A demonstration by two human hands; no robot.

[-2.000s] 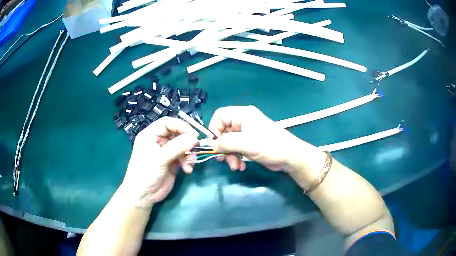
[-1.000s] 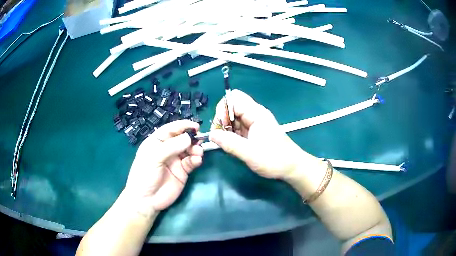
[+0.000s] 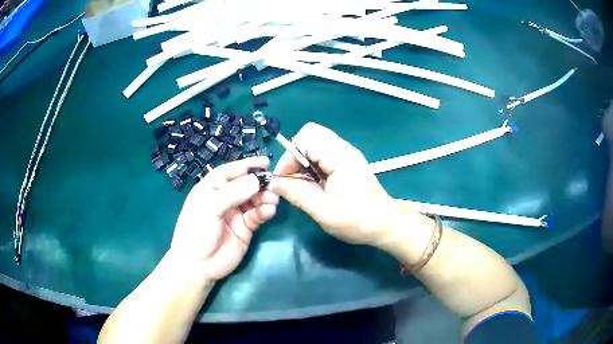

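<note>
My left hand (image 3: 225,215) pinches a black connector housing (image 3: 261,178) between thumb and fingertips. My right hand (image 3: 336,185) holds thin red and orange wire leads (image 3: 292,176), whose ends meet the housing; whether they sit inside it cannot be told. A ring terminal lead (image 3: 292,149) sticks up and left from my right hand, its metal ring over the edge of the housing heap. A sleeved harness (image 3: 443,152) runs right from behind my right hand. A second sleeved harness (image 3: 477,214) runs out from behind my right wrist.
A heap of loose black housings (image 3: 195,144) lies beyond my left hand. A large pile of white sleeving (image 3: 296,47) lies at the back. A small carton (image 3: 117,25) stands back left. An unsleeved wire bundle (image 3: 42,144) lies left. A short cable branch (image 3: 548,87) lies right.
My left hand has taken hold of a black housing. The wires have been brought to it. The ring terminal lead swung upright, then tilted left. The nearer sleeved harness has shifted its angle.
</note>
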